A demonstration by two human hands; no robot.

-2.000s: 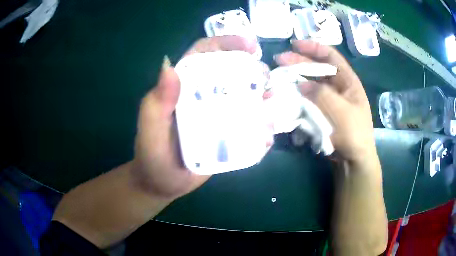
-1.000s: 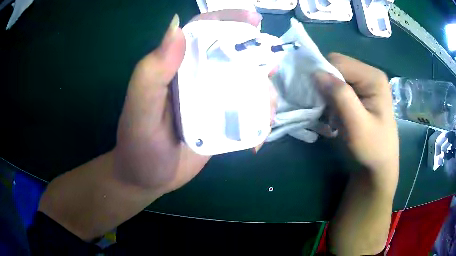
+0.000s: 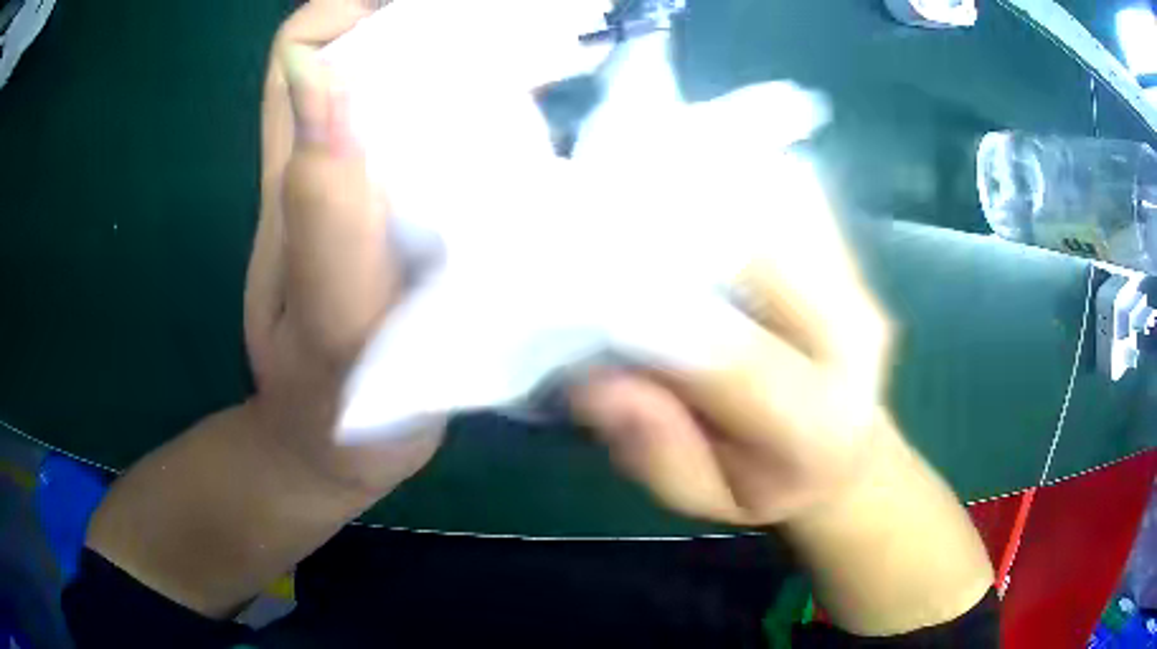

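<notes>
A white travel adapter (image 3: 444,114) is at the upper middle, overexposed and partly cut off by the top edge, with dark pins near the top. My left hand (image 3: 324,241) holds its left side. A white wiping cloth (image 3: 571,292) lies across the adapter's lower and right part and hides much of it. My right hand (image 3: 761,393) grips the cloth against the adapter. The right hand and the cloth are blurred, and where cloth and adapter meet is hard to tell.
A clear bottle (image 3: 1066,197) lies at the right on the dark green worktop (image 3: 964,368). A small white part with pins (image 3: 1122,327) is below it. Another white part (image 3: 933,12) is at the top. A red bin (image 3: 1078,545) is at lower right. A white scrap (image 3: 19,32) is at upper left.
The adapter has moved up and left, past the top edge. My right hand has moved left with the cloth, which now covers part of the adapter. Most of the adapter row has left view.
</notes>
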